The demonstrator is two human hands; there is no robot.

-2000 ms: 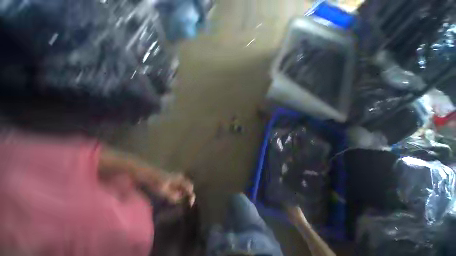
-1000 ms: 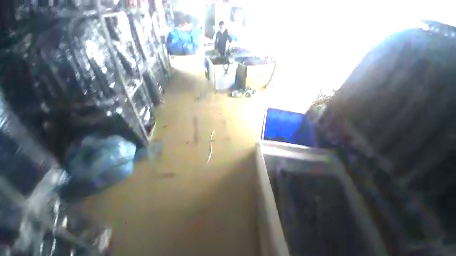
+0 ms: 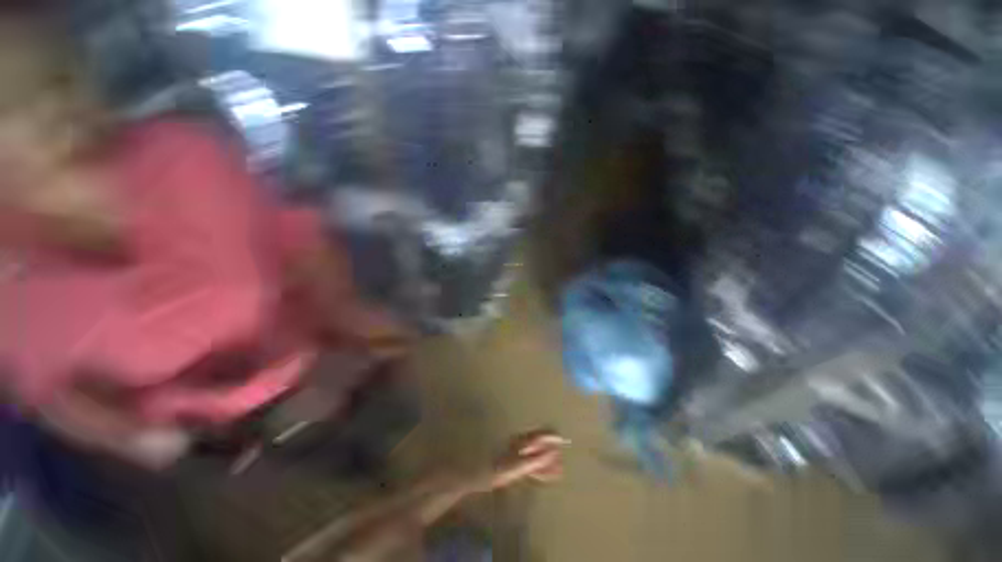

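Observation:
The frame is strongly blurred. My left hand (image 3: 533, 457) reaches in from the bottom, left of centre, over the tan floor. Its fingers look curled; I cannot tell whether they hold anything. My right hand is out of the picture. Nearest in front are dark garments in shiny clear film (image 3: 440, 143) at the upper middle, and more dark, glinting bagged garments (image 3: 802, 263) fill the right side. My left hand appears apart from both.
A person in a pink top (image 3: 165, 274) stands close at the left, with a forearm reaching towards the middle. A light-blue plastic bag (image 3: 621, 335) lies right of centre, beside the dark bagged goods. Tan floor (image 3: 681, 521) shows at the bottom.
The view has swung from the aisle to the person in pink and the bagged garments. My left hand has come into view. The bins at the right have left the picture.

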